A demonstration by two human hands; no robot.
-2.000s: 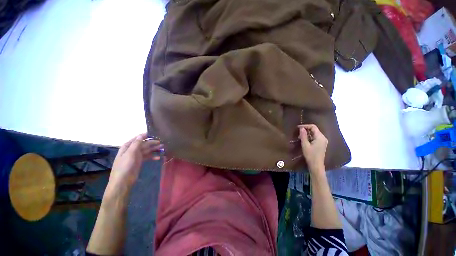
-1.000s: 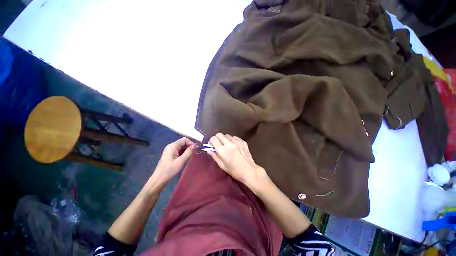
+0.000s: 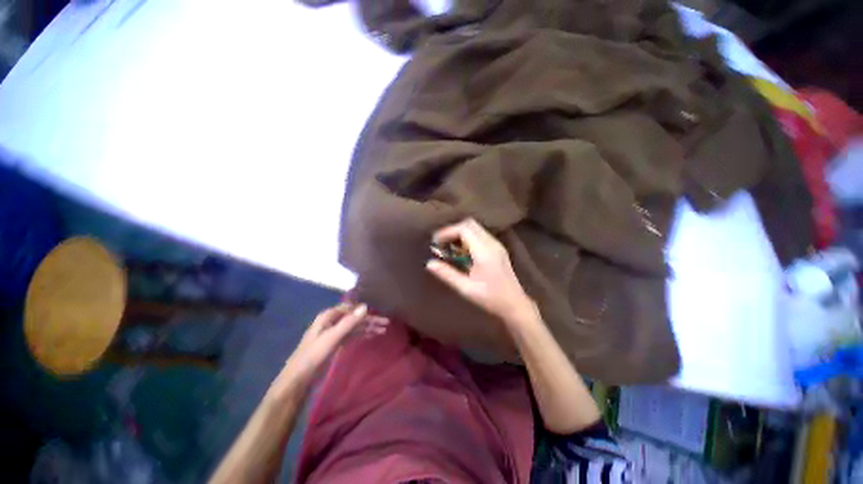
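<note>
A brown coat lies rumpled on the white table, its lower edge at the table's near edge. Pale stitches show on it. My right hand is above the lower left part of the coat, curled around a small dark tool with a metallic glint, perhaps thread snips. My left hand is low, beside the coat's lower left corner and in front of the red apron. Its fingers are blurred, and I cannot tell if they hold the corner or a thread.
The white table spreads to the left. A round wooden stool stands at the lower left. Red bags, white items and a blue object are at the right edge. Part of another brown garment piece shows at the top.
My right hand has moved up and right, away from the corner and my left hand, with the tool in it. My left hand has dropped slightly. The camera view has shifted.
</note>
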